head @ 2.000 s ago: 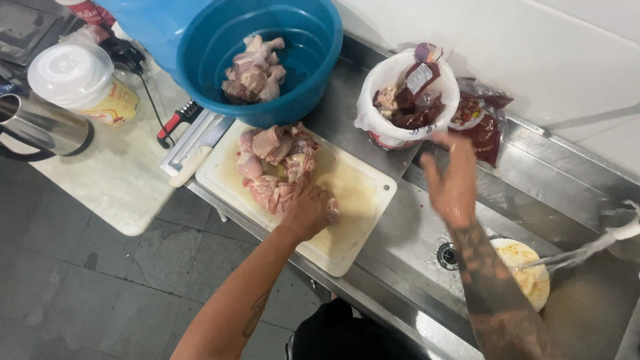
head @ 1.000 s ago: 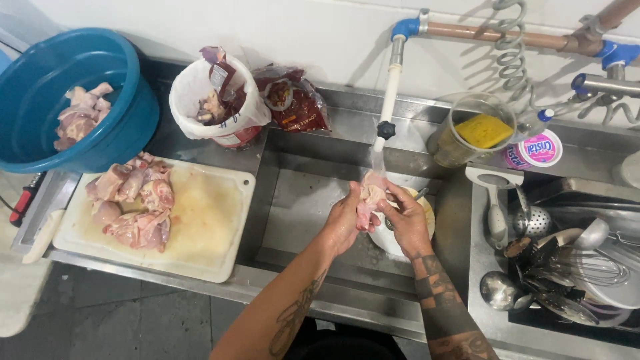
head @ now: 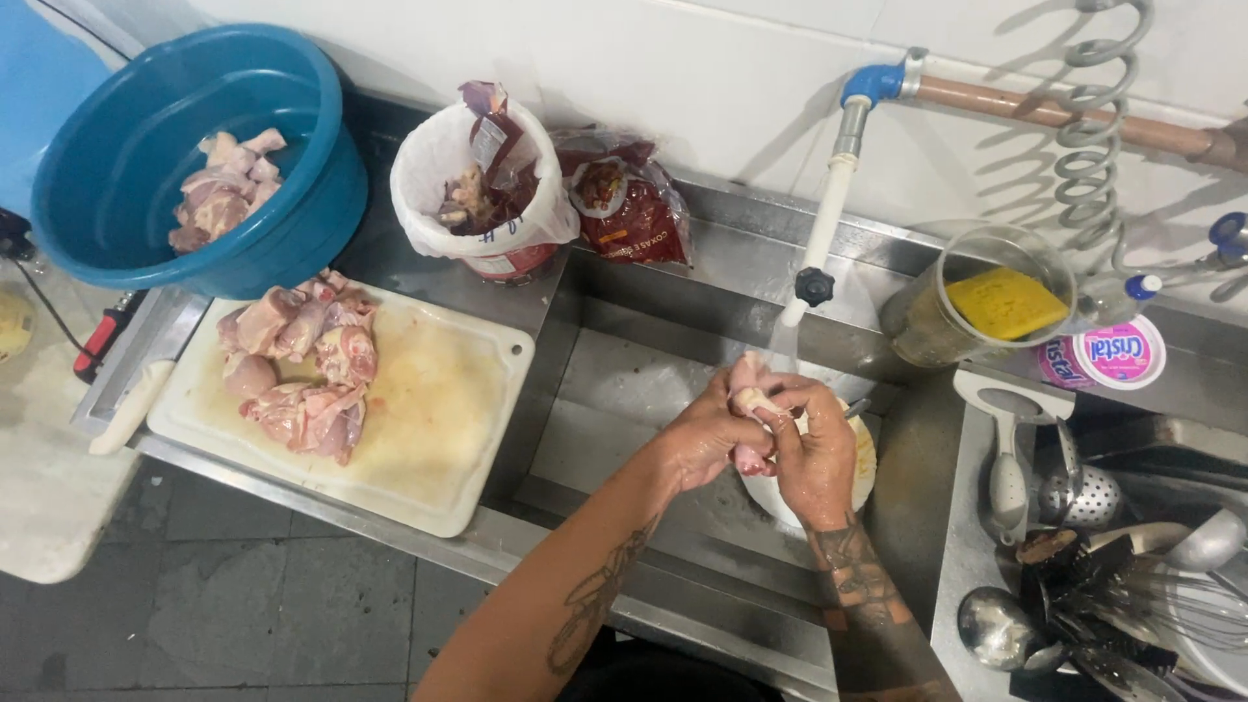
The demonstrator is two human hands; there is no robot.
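Note:
Over the steel sink [head: 624,380], my left hand [head: 707,439] and my right hand [head: 817,453] both grip one piece of raw chicken [head: 751,400]. Water runs from the white tap [head: 827,214] just above it. Below my right hand, a whitish plate or bowl [head: 863,458] with yellowish contents lies in the sink, partly hidden. Several raw chicken pieces [head: 346,356] rest on the white cutting board [head: 448,419] to the left. More chicken [head: 224,195] sits in the blue plastic tub [head: 336,185] behind the board.
A lined bucket [head: 429,214] holding scraps and packaging stands behind the sink beside a red plastic bag [head: 634,210]. A clear container with a yellow sponge [head: 1004,304] and a Cristal tub [head: 1121,353] are at right, near ladles and whisks [head: 1170,604]. A white-handled knife [head: 132,409] lies at left.
My left hand has left the chicken on the board, where it was two seconds ago, and now holds a piece under the tap with my right hand. The view has swung right.

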